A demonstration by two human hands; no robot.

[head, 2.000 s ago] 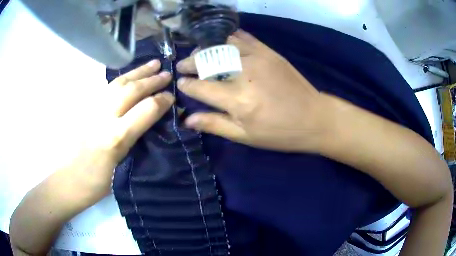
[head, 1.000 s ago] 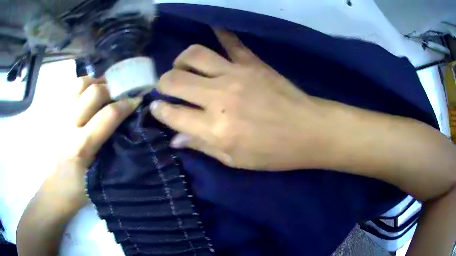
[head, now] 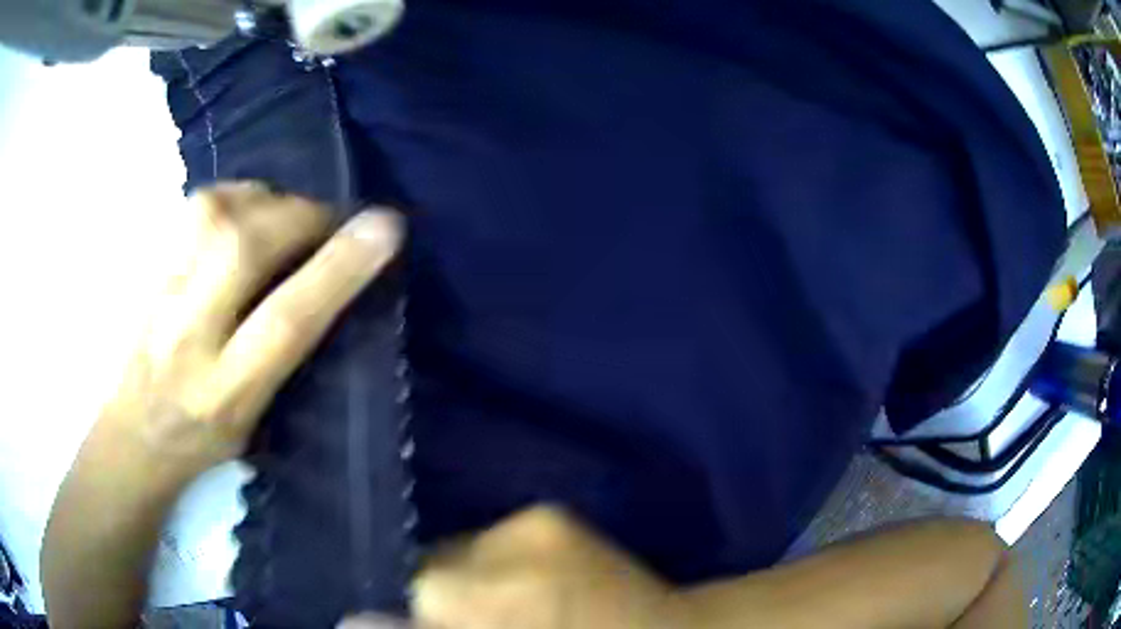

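The dark waistband (head: pixel 326 430) runs from the sewing head down to the picture's bottom edge, with a pale stitch line and a jagged right edge. The dark navy body cloth (head: pixel 688 270) spreads to its right. My left hand (head: pixel 264 313) grips the band at mid-length, its thumb on top and its other fingers curled at the left side. My right hand (head: pixel 529 578), blurred and partly cut off by the bottom edge, holds the band's lower part. The white knob (head: pixel 347 22) sits above the band's upper part; the needle is not clearly visible.
Part of the machine head (head: pixel 135 25) crosses the top left. The white table (head: pixel 74 246) is overexposed at left. A yellow-edged tray (head: pixel 1082 135) stands at upper right. A small yellow object (head: pixel 1063 293) and a blurred blue object (head: pixel 1072 375) are at the right.
My right hand has moved from beside the knob down to the bottom edge. My left hand has shifted slightly down and right on the band. The band looks straighter, and the knob sits higher in view.
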